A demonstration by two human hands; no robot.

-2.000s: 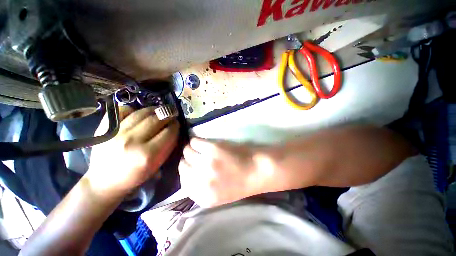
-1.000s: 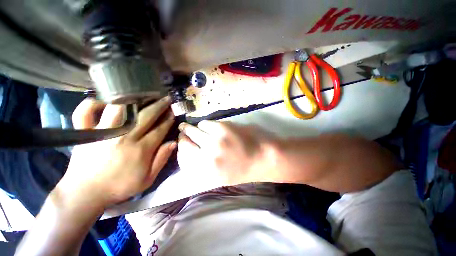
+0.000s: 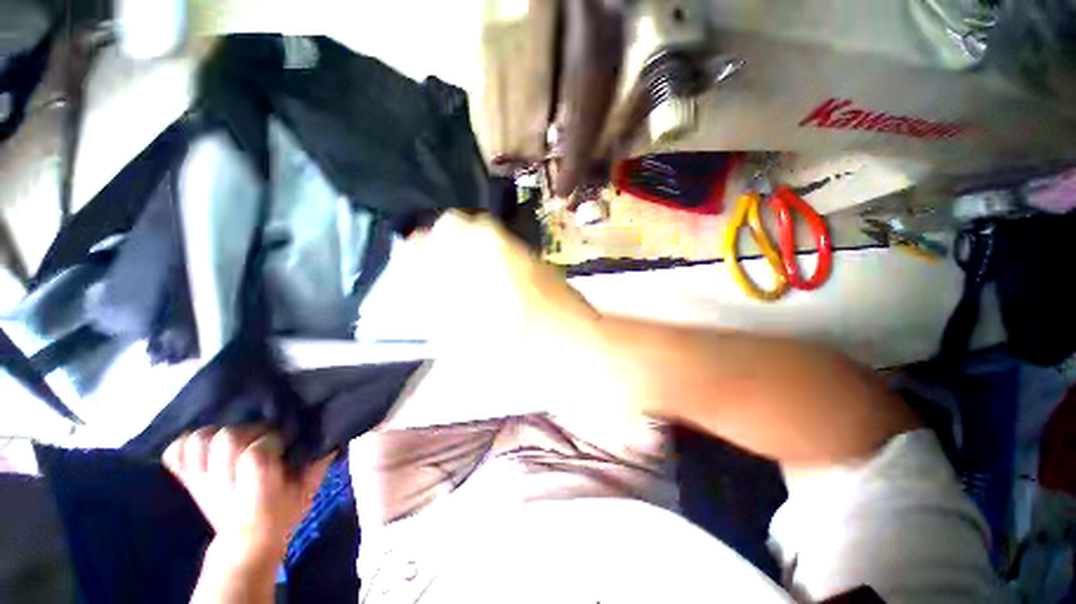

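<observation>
The dark garment piece lies spread left of the needle area and hangs over the table's front edge. A light-blue panel shows among its folds. My left hand is low at the left, fingers curled over the dark cloth at the table edge. My right hand is overexposed and lies just left of and below the needle area, against the dark cloth; its grip is unclear. The presser foot and needle area is small and blurred.
The grey-beige sewing machine spans the upper right. Scissors with yellow and red loops lie on the white table. A red-rimmed tray is left of them, and small snips lie to the right. Blue plastic lattice shows below.
My left hand has moved from the needle area down to the table's front edge. My right hand is slightly higher. The view has shifted, showing more of the cloth at left.
</observation>
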